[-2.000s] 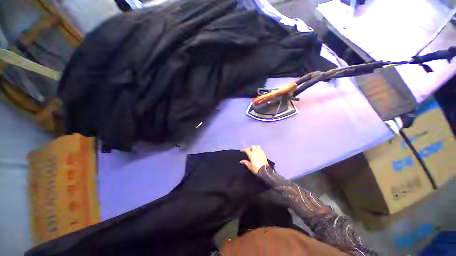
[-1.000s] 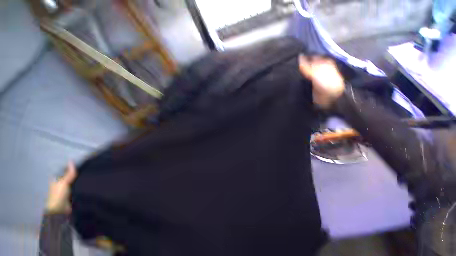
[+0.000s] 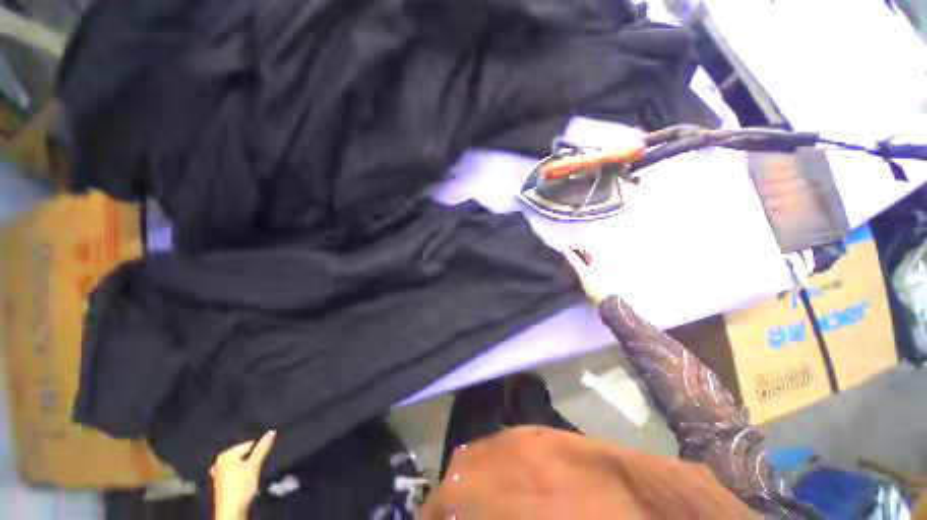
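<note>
A black garment (image 3: pixel 335 325) lies spread with soft folds along the near side of the lavender table cover (image 3: pixel 508 350); its left part reaches past the cover. My left hand (image 3: pixel 239 472) is at its lower left edge, thumb and fingers apart; whether it touches the cloth is unclear. My right hand (image 3: pixel 581 269) is at the garment's right end, small and blurred, so its grip cannot be made out. The steam iron (image 3: pixel 579 188), with an orange-brown handle, stands on the cover beyond my right hand.
A large black garment heap (image 3: pixel 305 112) lies behind the spread piece. The iron's dark hose (image 3: pixel 752 139) runs right, over the ribbed pad (image 3: pixel 798 198). Cardboard cartons stand at the left (image 3: pixel 81 345) and lower right (image 3: pixel 813 340). Dark cloth (image 3: pixel 341 472) shows below the table.
The black garment, held up and stretched between both hands one second ago, now lies across the table. Both hands have come down, the left to the lower left and the right near the iron.
</note>
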